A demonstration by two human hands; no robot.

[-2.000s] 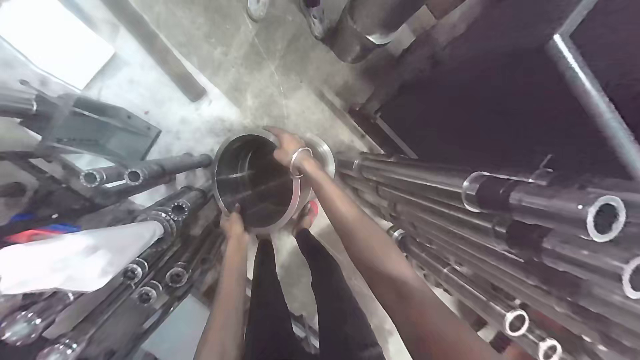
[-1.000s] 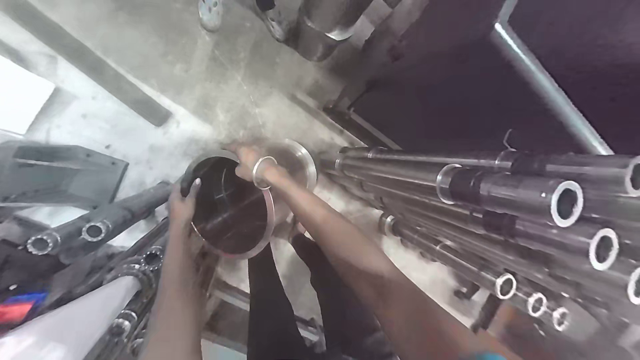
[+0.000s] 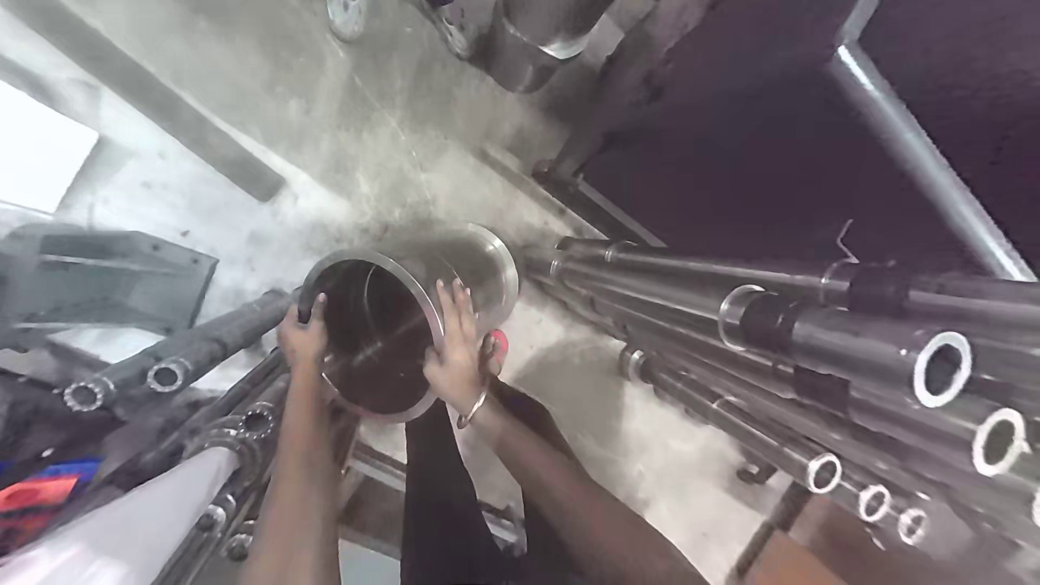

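Observation:
A large, short metal cylinder (image 3: 455,260) stands tilted in front of my legs, its open end facing me and its far rim to the upper right. My left hand (image 3: 305,333) grips the left side of the near rim, the thumb at the rim's inner side. My right hand (image 3: 457,345), with a metal bangle at the wrist, lies against the right side of the near rim, fingers extended over the outer wall. What bears the cylinder's weight is hidden.
Long metal tubes (image 3: 666,284) with ringed ends lie stacked at the right. More tubes (image 3: 187,357) lie at the left, beside a grey metal bracket (image 3: 122,276). A flat bar (image 3: 162,106) lies on the concrete floor. Another cylinder (image 3: 528,49) and a person's shoes (image 3: 348,18) are at the top.
My right hand has moved from the top of the near rim to its right side. The cylinder has tilted, showing more of its outer wall. My left hand has moved up the rim's left side.

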